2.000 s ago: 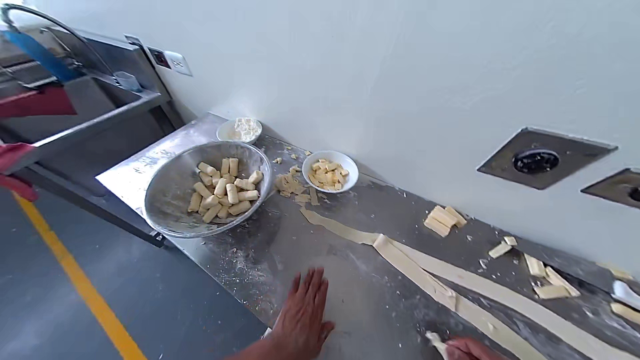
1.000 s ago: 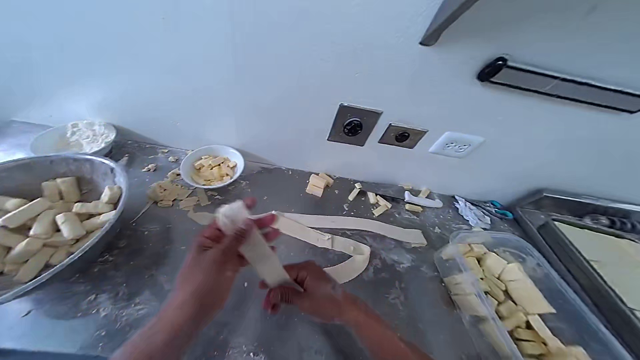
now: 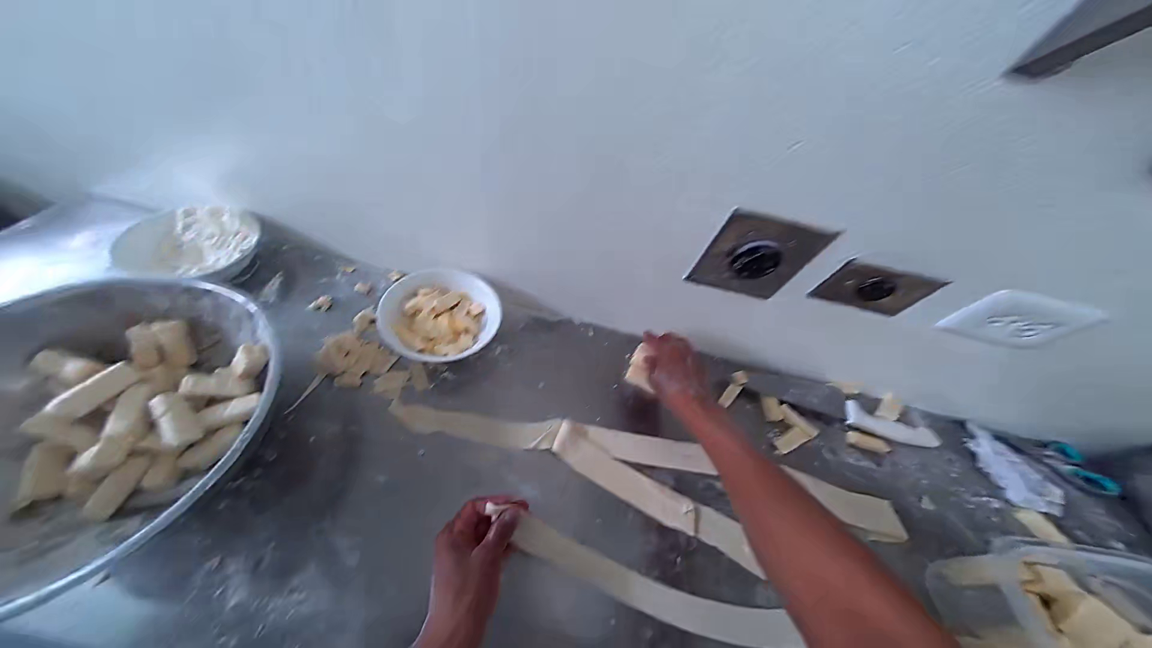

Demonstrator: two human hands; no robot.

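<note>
Near the bottom middle, my left hand (image 3: 477, 549) pinches the end of a dough strip (image 3: 639, 589), which runs right along the metal table. My right hand (image 3: 673, 364) reaches to the back of the table by the wall, its fingers on a small stack of pale cheese-like sticks (image 3: 640, 369). Between the hands lie more flat dough strips (image 3: 634, 481), partly under my right forearm. A large metal bowl (image 3: 261, 396) at the left holds many dough-wrapped pieces (image 3: 175, 418). Several loose sticks (image 3: 794, 432) lie right of my right hand.
A white bowl of yellowish pieces (image 3: 441, 315) stands by dough scraps (image 3: 351, 355). Behind the metal bowl is a bowl of white flour-like powder (image 3: 211, 238). A plastic tub (image 3: 972, 576), scissors (image 3: 1089, 472) and a white-handled tool (image 3: 891, 425) are at the right. Outlets (image 3: 756, 256) are on the wall.
One second ago both hands held a dough strip in the air; now my right hand is at the stack by the wall, and my left hand has a strip's end low over the table. The view has shifted.
</note>
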